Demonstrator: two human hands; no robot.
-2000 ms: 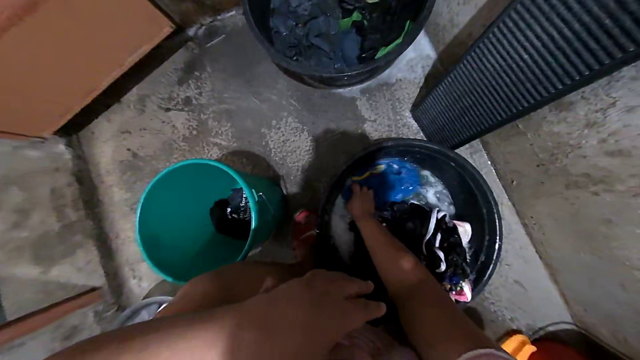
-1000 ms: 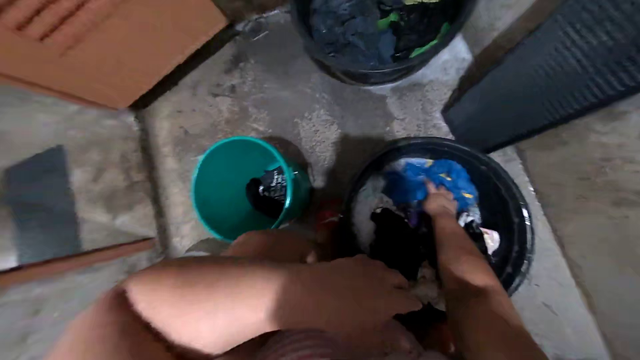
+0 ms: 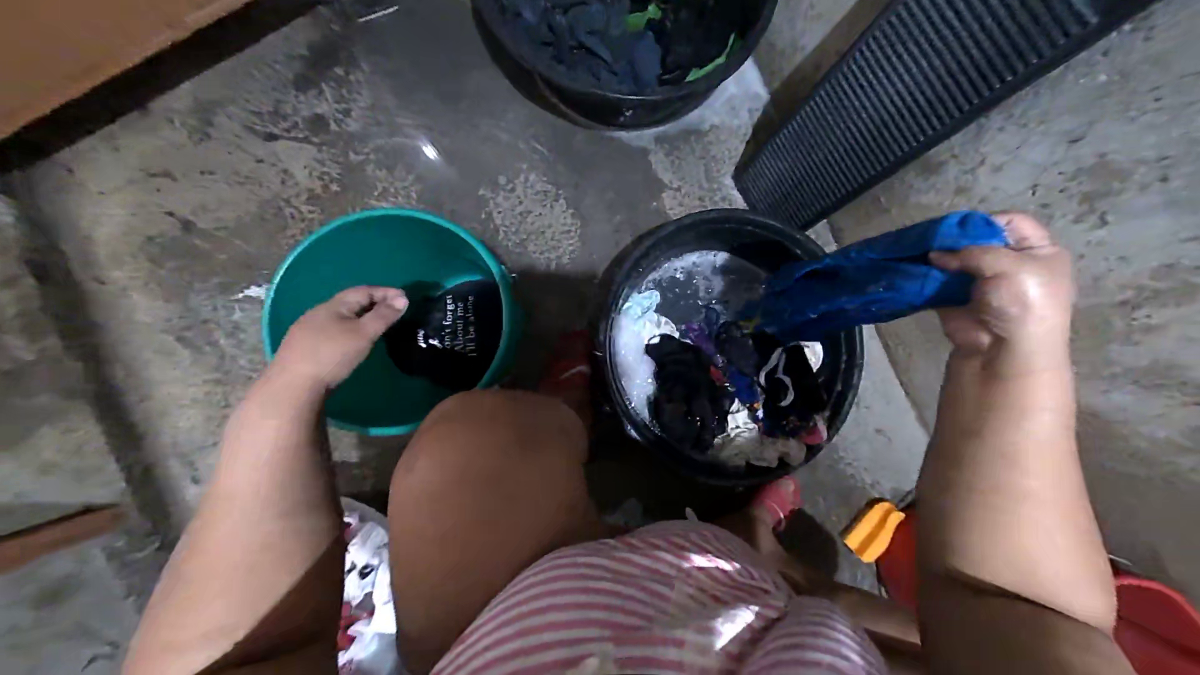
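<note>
My right hand [image 3: 1008, 281] grips one end of a wet blue cloth garment [image 3: 872, 272] and holds it up at the right. The garment's other end hangs over a black tub [image 3: 848, 375] with soapy water and several dark, purple and white clothes [image 3: 689, 394]. My left hand [image 3: 347, 328], thumb and fingers close together, is over the green bucket [image 3: 295, 272]; whether its fingertips hold anything cannot be told. Beside them, inside the bucket, lies a black cloth [image 3: 450, 333] with white printing.
A second black tub [image 3: 619, 108] with dark and green clothes stands at the top. A ridged black panel [image 3: 872, 94] leans at the upper right. An orange object [image 3: 874, 530] and red containers [image 3: 1158, 619] are at the lower right. White cloth [image 3: 370, 572] lies beside my leg.
My right hand has lifted the blue garment from inside the black tub to the right, over its rim. My left hand has moved left from near my knees to the green bucket.
</note>
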